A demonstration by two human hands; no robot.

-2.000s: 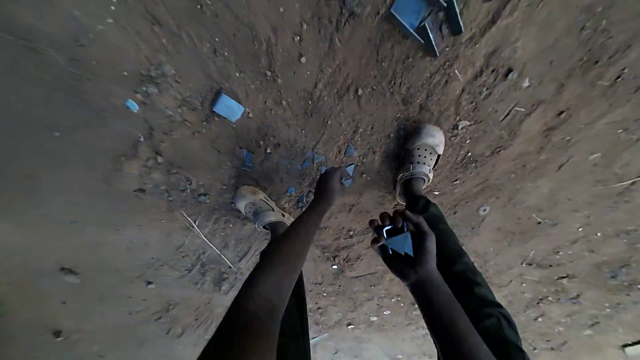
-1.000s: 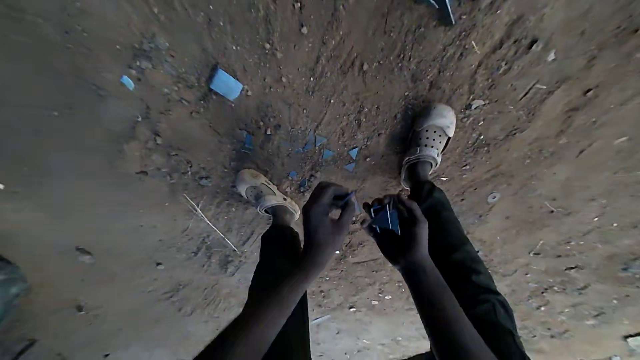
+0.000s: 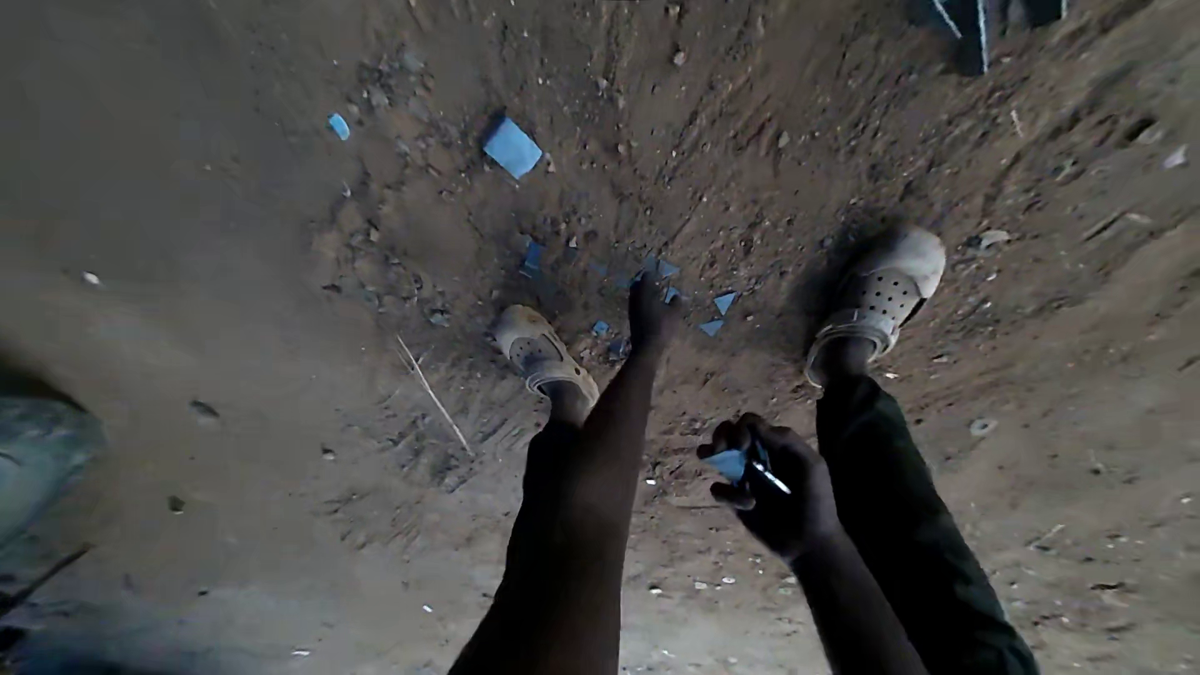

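Note:
My left hand (image 3: 654, 317) reaches down to several small blue fragments on the dirt, its fingertips at a blue shard (image 3: 667, 269). Whether it grips one is hidden. Palm up, my right hand (image 3: 783, 492) is closed around blue flat fragments (image 3: 728, 464), some with pale edges. Two triangular blue pieces (image 3: 725, 302) (image 3: 712, 327) lie just right of my left hand. Farther left are a dark blue piece (image 3: 532, 258) and a small one (image 3: 600, 328). A larger blue rectangular piece (image 3: 513, 147) and a small blue chip (image 3: 338, 127) lie farther up the ground.
My two feet in pale clogs (image 3: 536, 345) (image 3: 886, 286) stand on either side of the fragments. A thin dry stalk (image 3: 434, 396) lies at the left. Blue-edged flat pieces (image 3: 982, 36) are at the top right, and a greyish object (image 3: 42, 459) sits at the left edge.
My left hand was beside my right hand a second ago and is now down at the fragments on the ground. My right hand still holds blue pieces.

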